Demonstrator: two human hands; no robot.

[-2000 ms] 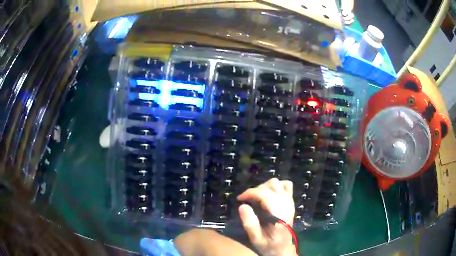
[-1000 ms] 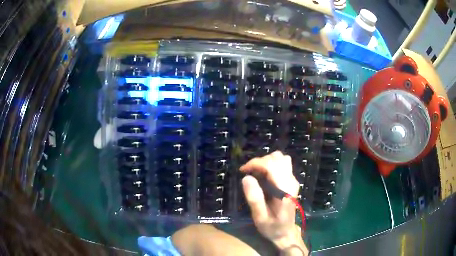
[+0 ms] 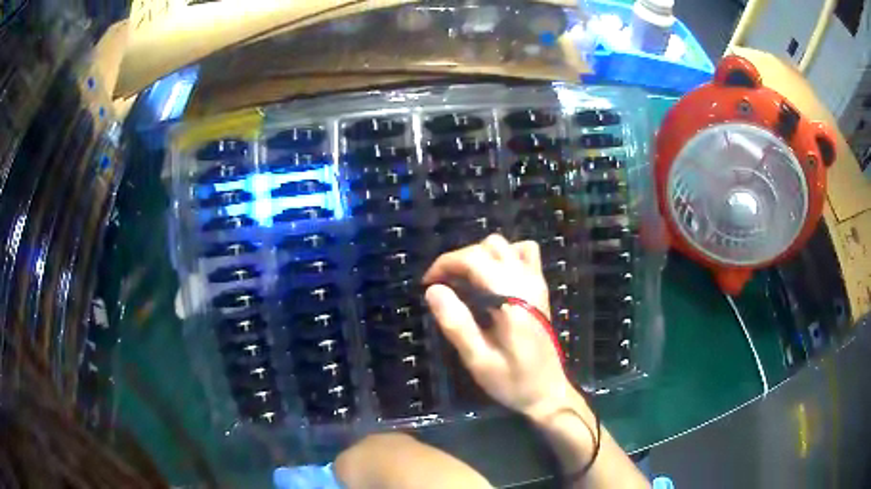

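A clear blister tray [image 3: 205,358] lies before me with columns of small black electronic units [image 3: 320,320] that have shiny silver contacts. My right hand [image 3: 501,320] is over the middle columns, closed around a dark, stick-like probe [image 3: 468,289]. The probe's tip is hidden or too blurred to tell, so I cannot tell whether it touches a unit. A red lead [image 3: 546,329] runs back from it along my wrist. A bare left forearm [image 3: 411,463] shows at the bottom edge; my left hand is not in view.
A red bear-shaped fan [image 3: 740,196] stands right of the tray, its white cord below. Cardboard [image 3: 220,29] and a blue bin [image 3: 659,69] with a white bottle [image 3: 652,21] are behind. Tall glossy stacked trays [image 3: 38,229] stand at left. A bright blue glow covers the upper-left pockets.
My right hand has moved farther up the tray with the probe. The red glow seen at the upper right two seconds ago is gone. The view has shifted, so the fan sits higher and farther left.
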